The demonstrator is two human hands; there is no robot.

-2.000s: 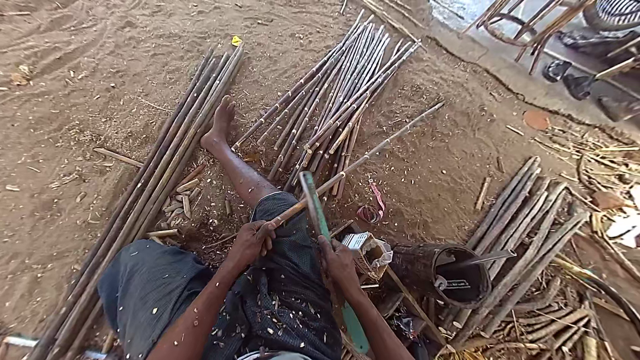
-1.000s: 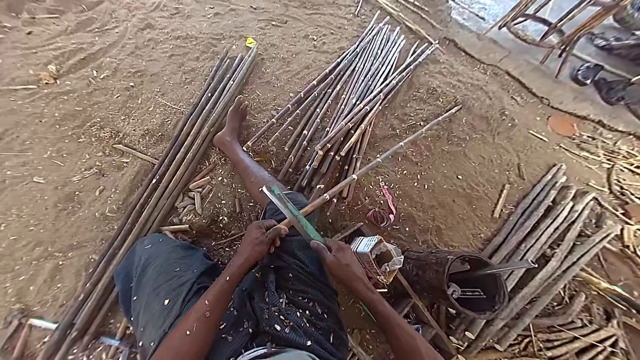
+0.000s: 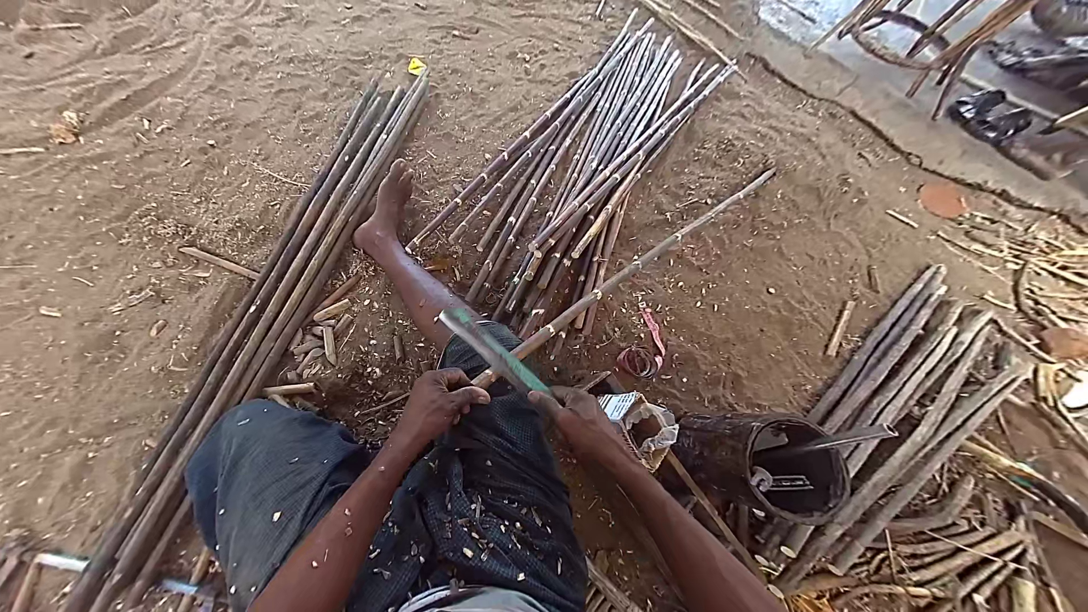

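Near the centre of the head view, my left hand [image 3: 440, 405] grips the lower end of a jointed cane [image 3: 633, 270], which slants up to the right over my thigh. My right hand [image 3: 578, 418] is closed on a long green tool with a metallic-looking far end [image 3: 495, 348]; it may be a blade, but its exact kind is unclear. The tool lies across the cane just beyond my left fingers. Pale chips are scattered on my dark cloth garment [image 3: 476, 518]. Beyond my knee, a bundle of similar canes [image 3: 586, 161] rests on the sandy ground.
Long poles [image 3: 280, 314] lie left of my bare leg. At right are an opened carton [image 3: 650, 429], a dark cylindrical container [image 3: 756, 463] with metal tools inside, and stacked sticks [image 3: 901, 416]. A pink strip [image 3: 653, 331] lies near the carton. A rattan-like frame [image 3: 909, 42] stands upper right.
The green tool was more upright across the cane two seconds ago and now slants to the upper left. My left hand still holds the cane's lower end.
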